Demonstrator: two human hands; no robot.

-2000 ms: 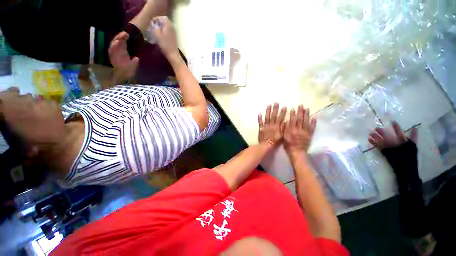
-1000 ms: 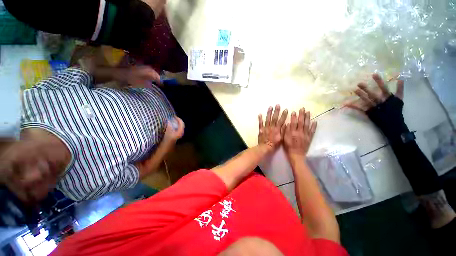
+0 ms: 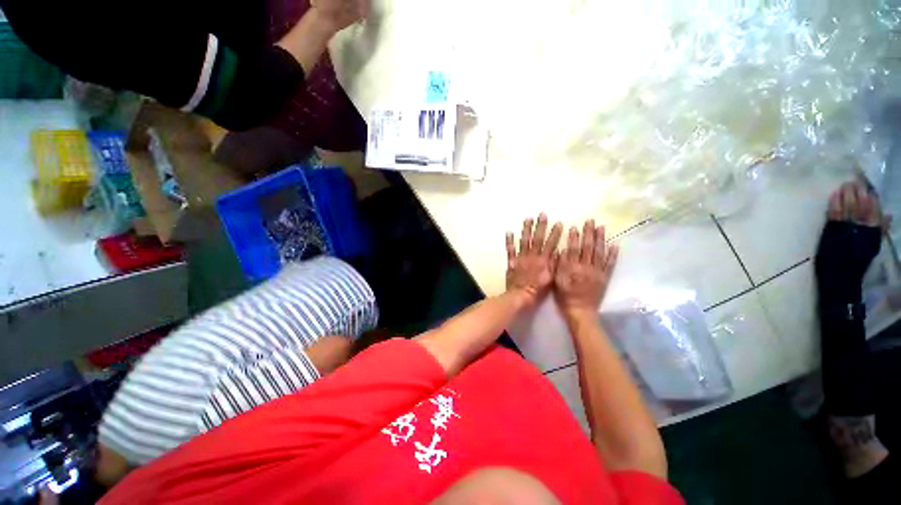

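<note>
My left hand [image 3: 532, 258] and my right hand [image 3: 585, 271] lie palm down side by side on the pale table, near its edge. Their fingers are a little spread and they hold nothing. A flat glossy stack of clear bags [image 3: 672, 350] lies at the table edge, to the right of my right hand and forearm. White product boxes [image 3: 410, 143] with dark bars stand together beyond my left hand, by the table's left edge. A large loose heap of clear plastic bags [image 3: 741, 108] covers the table's far right.
A coworker in a striped shirt [image 3: 247, 335] bends low at my left. Beyond is an open blue crate [image 3: 237, 232] with small shiny pieces. A dark-sleeved coworker [image 3: 227, 84] stands at the far left side. Another's dark-sleeved arm [image 3: 840, 286] reaches the table at right. Yellow packs [image 3: 59, 168] lie far left.
My hands have stayed on the table. The striped-shirt coworker has bent lower, and the blue crate now shows. The right coworker's hand has moved outward from the bags to the right edge.
</note>
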